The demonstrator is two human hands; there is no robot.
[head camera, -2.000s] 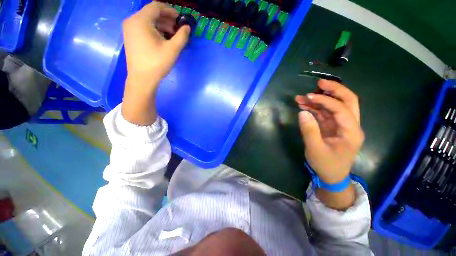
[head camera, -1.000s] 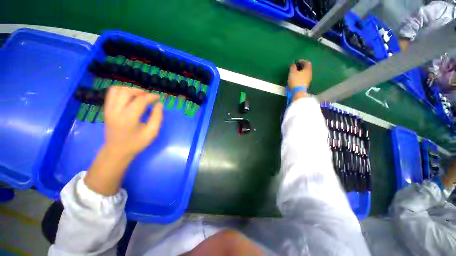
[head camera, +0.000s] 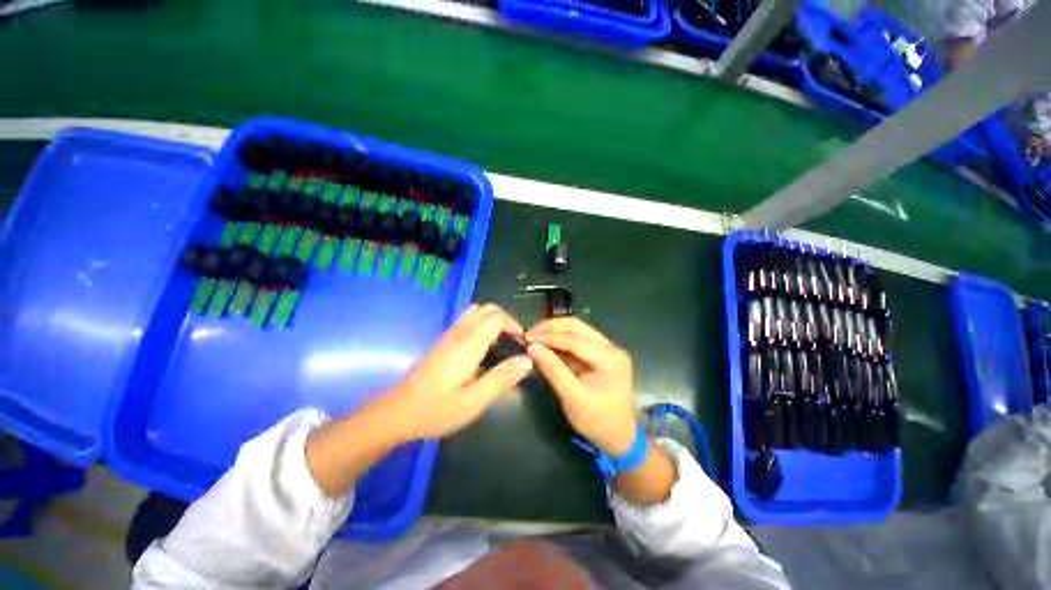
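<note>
My left hand (head camera: pixel 461 375) and my right hand (head camera: pixel 586 375) meet over the bench in front of me. Their fingertips hold a small black unit (head camera: pixel 507 349) between them, mostly hidden by the fingers. Just beyond the hands lies a loose black unit (head camera: pixel 559 302) with a thin shiny strip. Behind it lies another black unit with a green circuit board (head camera: pixel 554 234). The left blue tray (head camera: pixel 334 426) holds rows of wired board units (head camera: pixel 346 219), black with green strips.
The right blue tray (head camera: pixel 818 496) holds dense rows of black units with silvery strips (head camera: pixel 807 334). An empty-looking blue tray (head camera: pixel 69 288) is at far left. A grey post (head camera: pixel 876 133) slants over the green belt (head camera: pixel 553 104). Another person's sleeve (head camera: pixel 1003 473) is at right.
My right hand has come back from the green belt to the bench. My left hand has left the left tray, and both hands now meet at a small black unit.
</note>
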